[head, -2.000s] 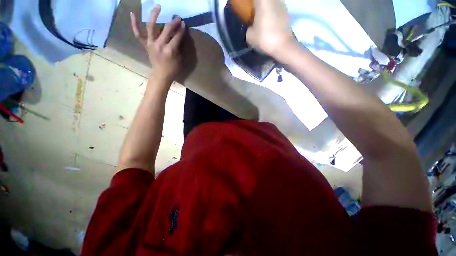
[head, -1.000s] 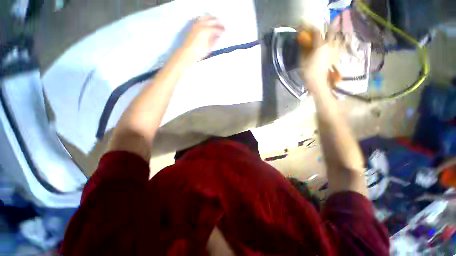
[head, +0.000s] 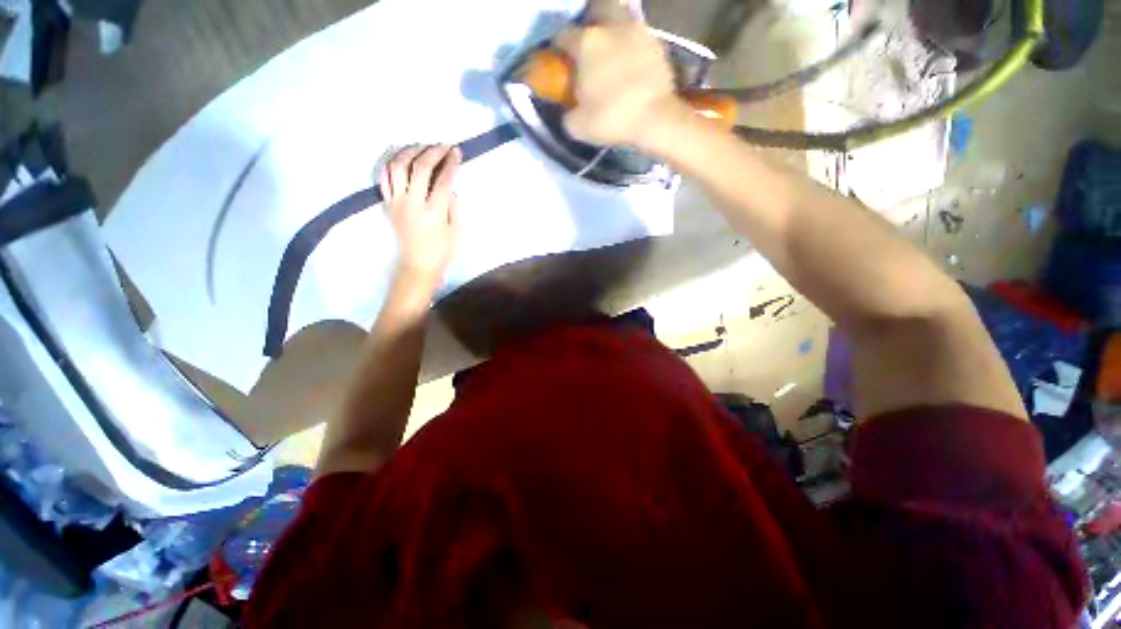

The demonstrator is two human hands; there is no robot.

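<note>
A white garment panel [head: 332,111] lies flat on the pressing cover. A dark seam band [head: 307,241] runs along it and curves down at its left end. A thin curved grey line [head: 220,221] shows near the wide end. My right hand [head: 621,89] is closed on the orange handle of the steam iron [head: 536,103], which sits over the seam band near the panel's right end. The iron's sole is hidden beneath it. My left hand [head: 422,203] lies on the panel, fingertips at the seam band, gripping nothing.
A stack of panels [head: 148,393] lies at the left. A yellow-green steam hose [head: 983,89] and darker cord run right from the iron, over a printed paper sheet [head: 916,160]. Blue plastic bags [head: 160,553] lie lower left.
The iron has moved left from beside the panel onto its right end. My left hand has come down and left onto the seam band. The view has also shifted.
</note>
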